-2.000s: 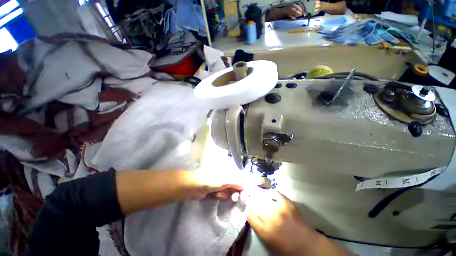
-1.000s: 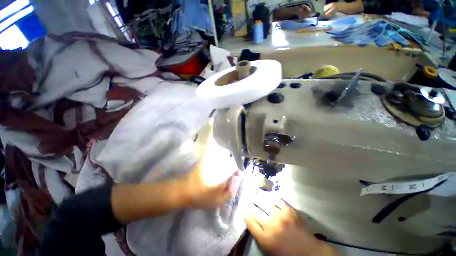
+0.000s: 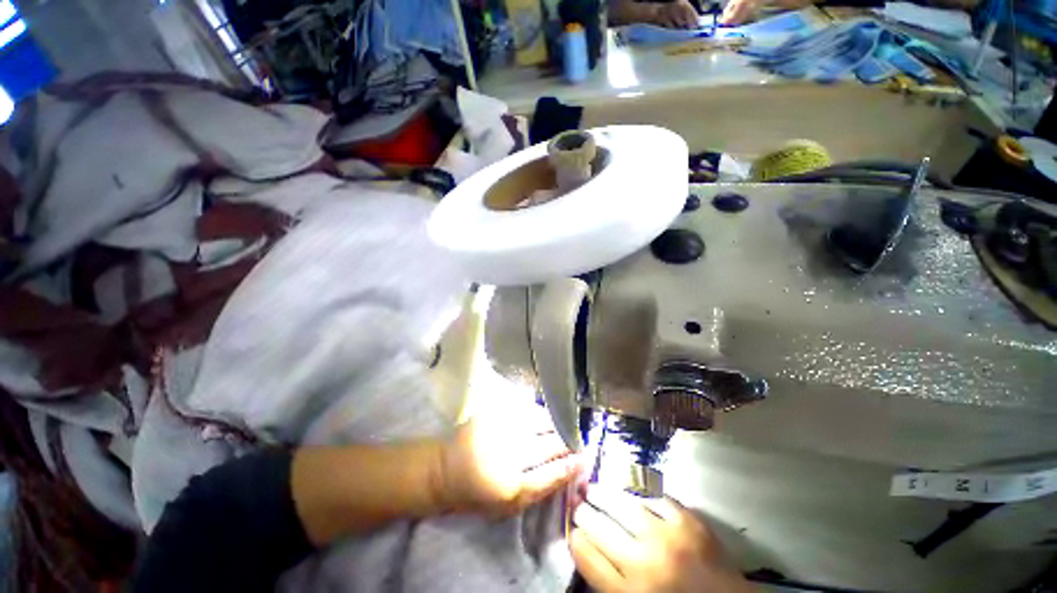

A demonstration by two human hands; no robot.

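Note:
The part-sewn garment (image 3: 313,313), pale grey with rust-brown parts, spreads left of the sewing machine head (image 3: 800,336) and under my hands. My left hand (image 3: 504,463) lies on the fabric beside the needle area, fingers pointing right. My right hand (image 3: 643,539) is just in front of the presser foot (image 3: 646,477), with its fingertips at the fabric edge. The fingertips of both hands nearly meet. Strong glare hides the needle and the exact finger grip. A thick white tape roll (image 3: 626,220) sits on top of the machine.
Size labels (image 3: 968,485) and a dark narrow strip (image 3: 953,527) lie on the machine bed at right. A yellow thread cone (image 3: 792,159) stands behind the machine. A heap of brown and grey pieces (image 3: 116,174) is at left. Across, a person's hands (image 3: 684,14) work on light-blue fabric (image 3: 811,46).
The view has moved closer to the machine head. My left hand has moved slightly right and down, its fingers now straighter along the fabric beside the needle. My right hand stays near the presser foot.

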